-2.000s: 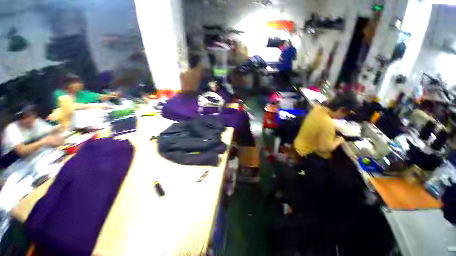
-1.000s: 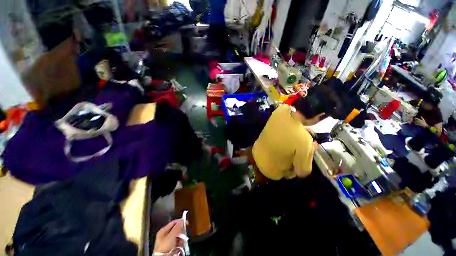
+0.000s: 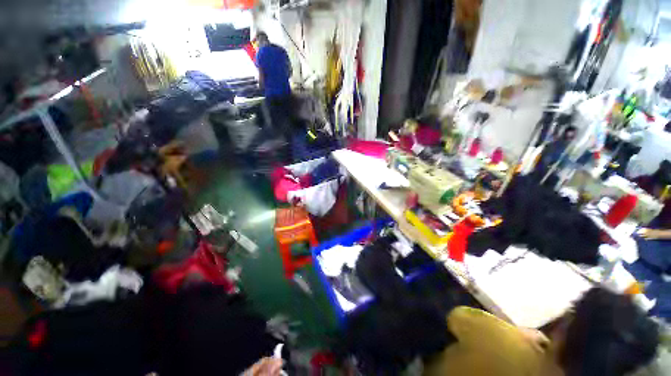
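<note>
My left hand [image 3: 265, 367] is at the bottom edge, left of centre, small, blurred and mostly cut off. A small white strip [image 3: 278, 352] stands up at its fingers and is held there. The rest of the strip is hidden below the edge. My right hand is not in view.
A person in yellow [image 3: 485, 345] sits at the lower right by a sewing table [image 3: 526, 283]. A blue crate [image 3: 327, 283] with white and black cloth and an orange stool [image 3: 294, 233] stand ahead. Dark cloth heaps [image 3: 199, 330] lie lower left. A person in blue [image 3: 274, 70] stands far back.
The view has moved forward past the table with purple and black cloth, which has left the picture. The crate and stool are nearer. My left hand has sunk towards the bottom edge.
</note>
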